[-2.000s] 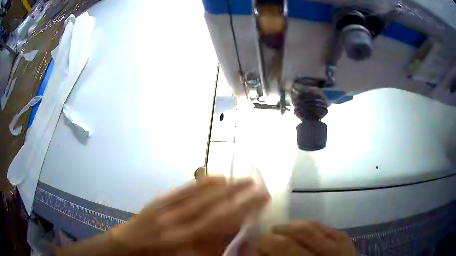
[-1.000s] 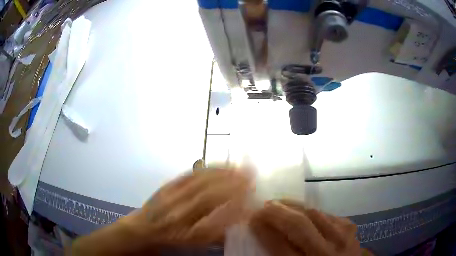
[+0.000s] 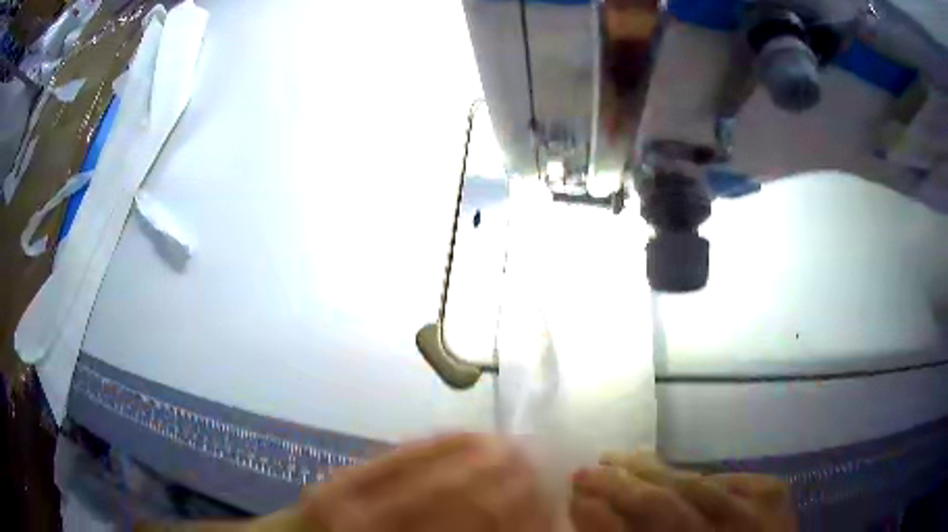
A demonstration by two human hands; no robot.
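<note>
A white fabric strip (image 3: 593, 353) runs from under the machine head (image 3: 686, 114) towards me over the needle plate area. Its far part is washed out by glare. The presser foot (image 3: 587, 195) shows at the strip's far end; the needle is not clear. My left hand (image 3: 426, 488) lies blurred on the strip's near left part, cut off by the bottom edge. My right hand (image 3: 676, 497) is on the near right part with fingers bent over the cloth, also cut off. Whether the left fingers grip or only press is hidden by blur.
A dark grey tension dial (image 3: 678, 260) hangs at the head's front. A brown-gold curved lever (image 3: 447, 356) sits at the plate corner. Long white strips (image 3: 114, 197) and a narrow scrap (image 3: 164, 227) lie at the left. A printed ruler (image 3: 208, 424) runs along the front edge, with cardboard (image 3: 68, 135) beyond the left edge.
Both hands have moved nearer to me, down the picture. The strip now shows longer and flatter under the head, and the curved lever is uncovered. The view has shifted slightly.
</note>
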